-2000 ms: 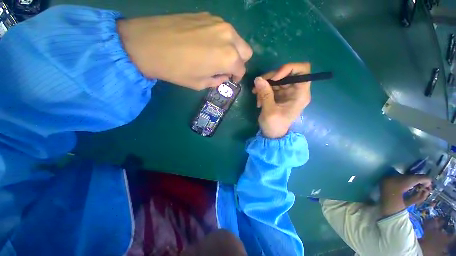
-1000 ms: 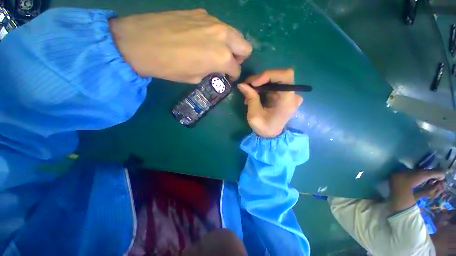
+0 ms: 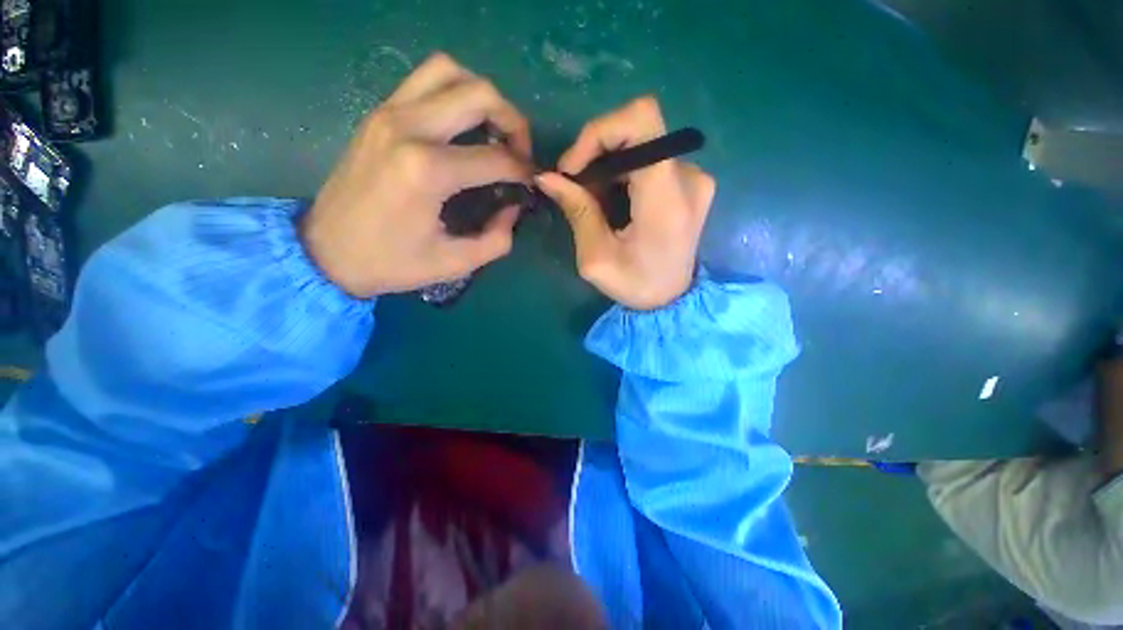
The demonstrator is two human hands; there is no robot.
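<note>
My left hand (image 3: 413, 185) is curled around a black phone unit (image 3: 474, 209), mostly hidden by the fingers. A small patterned bit of the unit shows below the hand. My right hand (image 3: 640, 215) pinches black tweezers (image 3: 647, 155), their wide end pointing up and right. The tweezers' tips and the fingertips of both hands meet at the phone's end. Any small part there is too small and covered to tell.
Stacked phone units (image 3: 47, 172) lie at the far left on the green bench mat (image 3: 862, 320). Small white scraps (image 3: 989, 388) lie at the right near the front edge. A pale metal rail (image 3: 1084, 158) is at upper right. Another person's pale sleeve (image 3: 1028, 529) is at lower right.
My left hand has turned and its fingers now wrap the phone unit, which was face up with its board showing. The tweezers tilt more upward. The view has shifted, showing more stacked units.
</note>
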